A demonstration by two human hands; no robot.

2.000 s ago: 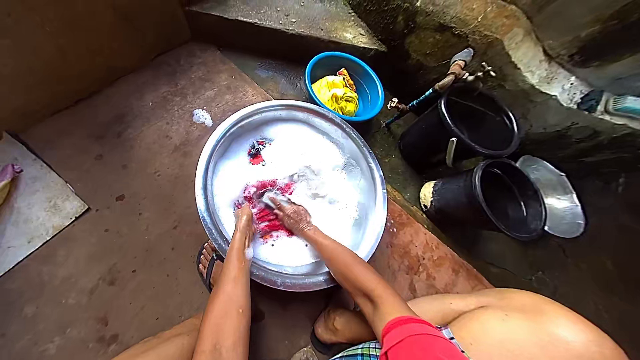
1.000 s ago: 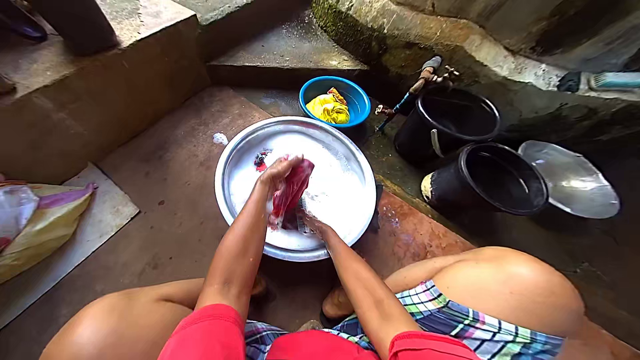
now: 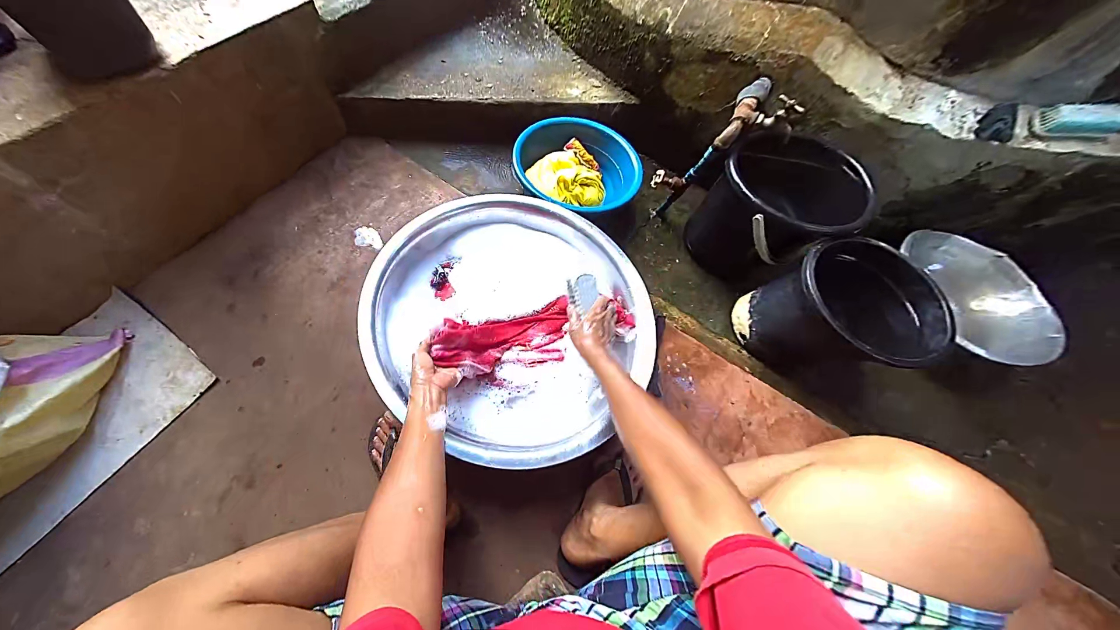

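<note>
A round metal basin [image 3: 634, 385] full of white suds stands on the floor in front of me. Across its middle stretches a wet red cloth [image 3: 507, 337]. Its left end is gripped in my left hand [image 3: 430, 376], near the basin's left side. My right hand [image 3: 595, 325] holds a pale scrub brush [image 3: 582, 290] at the cloth's right end; the brush's underside is hidden. Another bit of dark and red cloth [image 3: 443, 280] pokes out of the foam at the upper left.
Behind the basin stands a blue tub [image 3: 535, 144] holding yellow cloth [image 3: 569, 179]. Two black buckets [image 3: 726, 232] [image 3: 787, 324], a metal basin [image 3: 1006, 302] and a tap [image 3: 774, 114] are at the right. A sack [image 3: 52, 411] lies on a board [image 3: 166, 372] at the left.
One second ago the red cloth was bunched and raised between my hands; now it lies stretched across the basin. My right hand has moved right and my left hand left.
</note>
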